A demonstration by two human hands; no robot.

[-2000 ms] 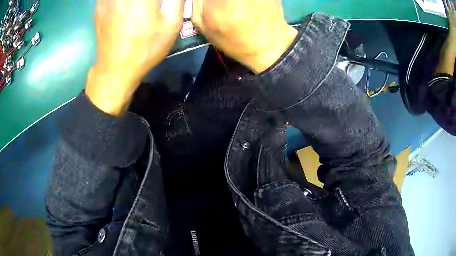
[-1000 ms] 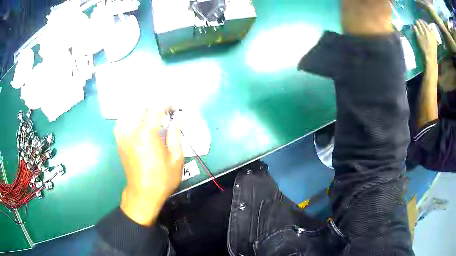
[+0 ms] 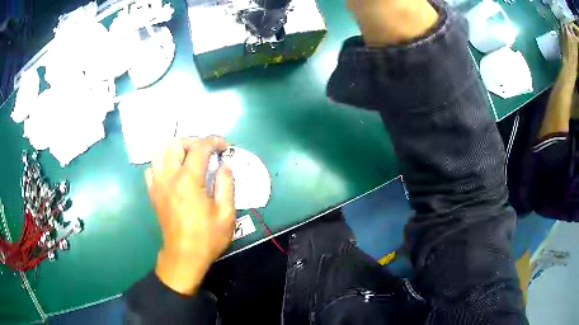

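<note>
My left hand rests over a white plastic housing near the table's front edge, its fingers bent over a small silvery piece. Its fingers hide much of the housing. A red lead wire runs from the housing over the table edge. My right hand is at the top of the picture, cut off by its edge. Its fingers and anything in them are out of sight.
White housings are heaped at upper left. A box with dark contents stands at the back. A red wire bundle lies at left. More white pieces lie at right, near another person's arm. A table label is by the edge.
Two seconds ago both hands were together near the edge. Since one second ago my right forearm has moved left. My left hand has stayed at the housing.
</note>
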